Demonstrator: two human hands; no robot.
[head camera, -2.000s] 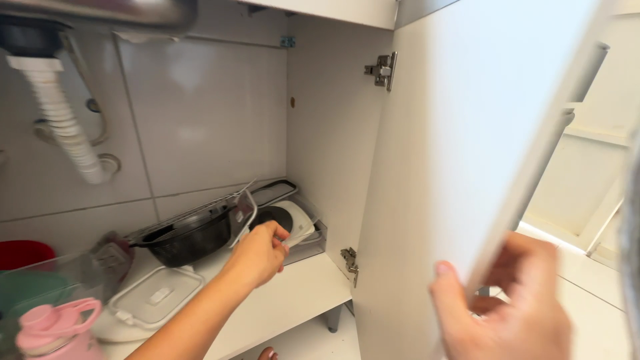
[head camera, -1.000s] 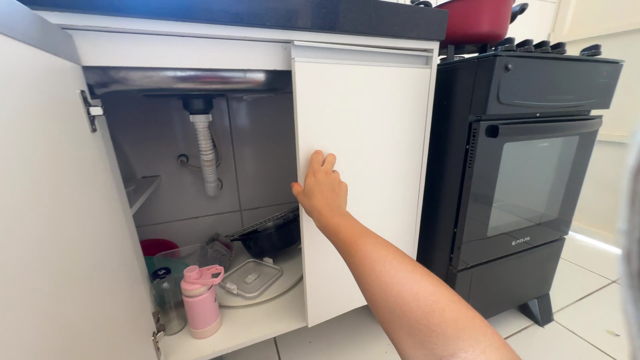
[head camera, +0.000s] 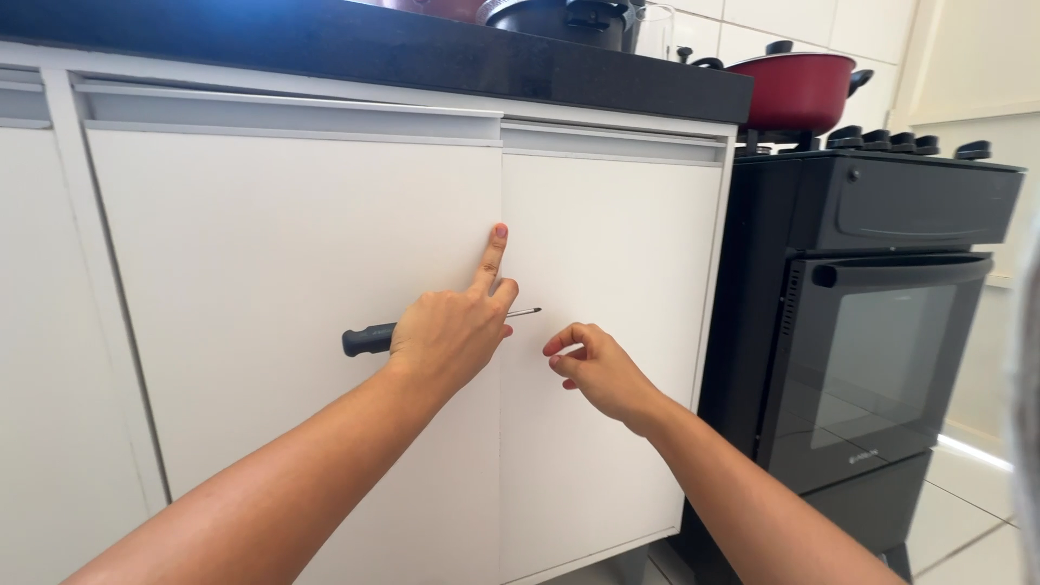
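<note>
My left hand (head camera: 455, 325) grips a screwdriver (head camera: 368, 340) with a dark handle; its handle sticks out on the left and its thin metal tip on the right. The index finger of that hand points up along the edge of the left white cabinet door (head camera: 284, 244). My right hand (head camera: 597, 370) is just right of the screwdriver's tip, in front of the right cabinet door (head camera: 609, 236), its fingers curled and nothing visible in them. The left door's top edge stands slightly out from the frame, while the right door looks closed.
A dark countertop (head camera: 366, 61) runs above the doors, with a black pot (head camera: 561, 23) on it. To the right stands a black stove (head camera: 877, 325) with an oven door, and a red pot (head camera: 792, 91) sits on top. Another white cabinet panel (head camera: 49, 325) is at far left.
Both cabinet doors have swung over the opening, hiding the shelf, pink bottle and containers seen earlier. My left hand with the screwdriver has come into view. The view has shifted.
</note>
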